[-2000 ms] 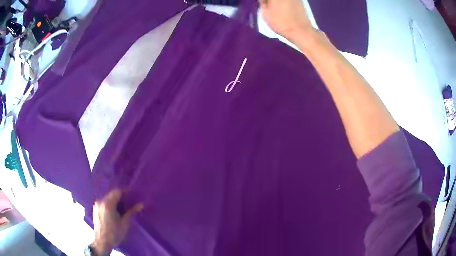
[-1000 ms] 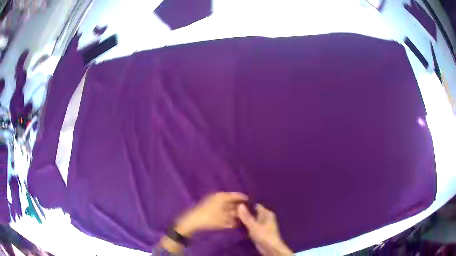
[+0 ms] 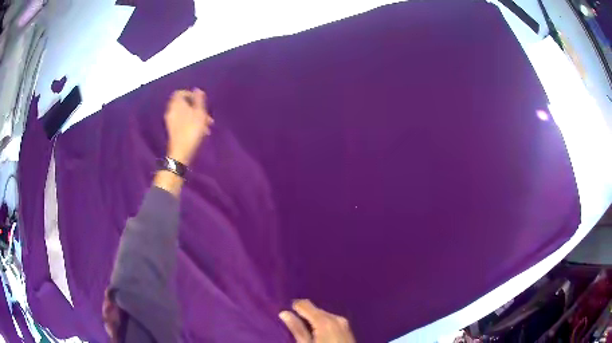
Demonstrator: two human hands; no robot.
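Observation:
A large purple cloth (image 3: 402,167) covers most of the view. Its right part lies smooth; its left part is wrinkled, with soft raised folds between my hands. My left hand (image 3: 188,124), slightly blurred and with a dark band at the wrist, is closed over the cloth at the upper left, its fingers curled in a pinch. My right hand (image 3: 317,323) is at the bottom edge, partly cut off, with thumb and fingers bent onto the cloth where the folds end. Exactly how much cloth each hand grips is hidden.
A small angular purple piece (image 3: 160,27) lies beyond the far edge. A dark flat bar (image 3: 62,112) touches the cloth's far left corner, near a purple scrap (image 3: 59,84). Another dark bar (image 3: 520,15) is at the far right. Dark and red items are heaped below the near right edge.
The view has shifted rightward. My hands, together near the front a second ago, are apart: my left hand has moved far forward and left, my right hand stays near the front edge.

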